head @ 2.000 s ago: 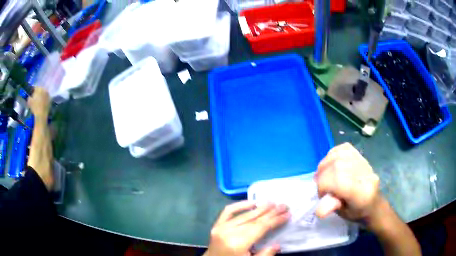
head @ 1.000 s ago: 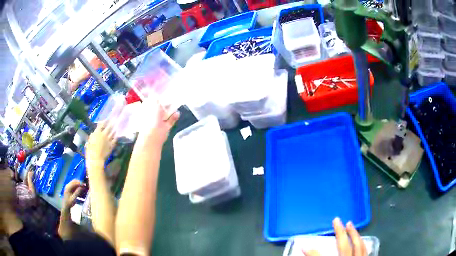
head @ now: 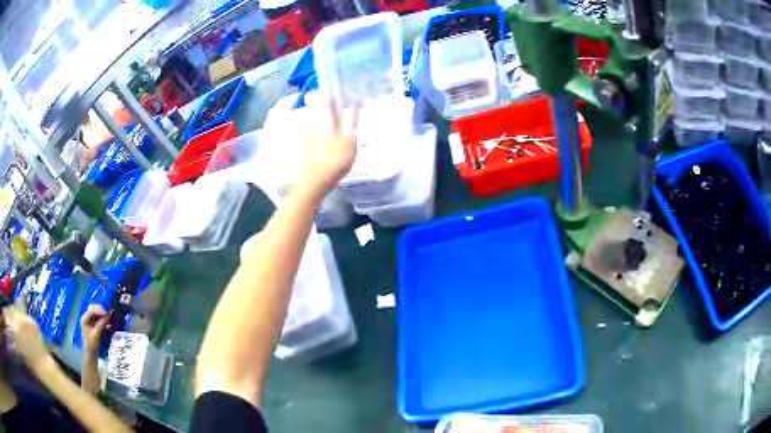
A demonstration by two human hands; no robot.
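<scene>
My left hand [head: 325, 144] reaches up and forward, with a black sleeve at the bottom edge. It holds a clear plastic box or lid [head: 359, 59], tilted up, above a blurred cluster of white and clear boxes [head: 393, 199]; the exact grip is blurred. My right hand is out of the picture. An empty shallow blue tray [head: 490, 313] lies at centre right. A plastic box [head: 520, 424] is cut off by the bottom edge below it. A white translucent box [head: 313, 309] lies partly behind my forearm.
Green press [head: 630, 262] right of the tray. Blue tray of black rings [head: 723, 237] at far right. Red bin [head: 520, 148] with several pins behind. Stacked clear boxes [head: 735, 68] at back right. Another person's hands [head: 95, 326] work at left near a box of parts [head: 131, 364].
The view has swung left, then slightly back right. My left hand has left the near box and risen to the rear stack with a clear box or lid. My right hand has gone out of view.
</scene>
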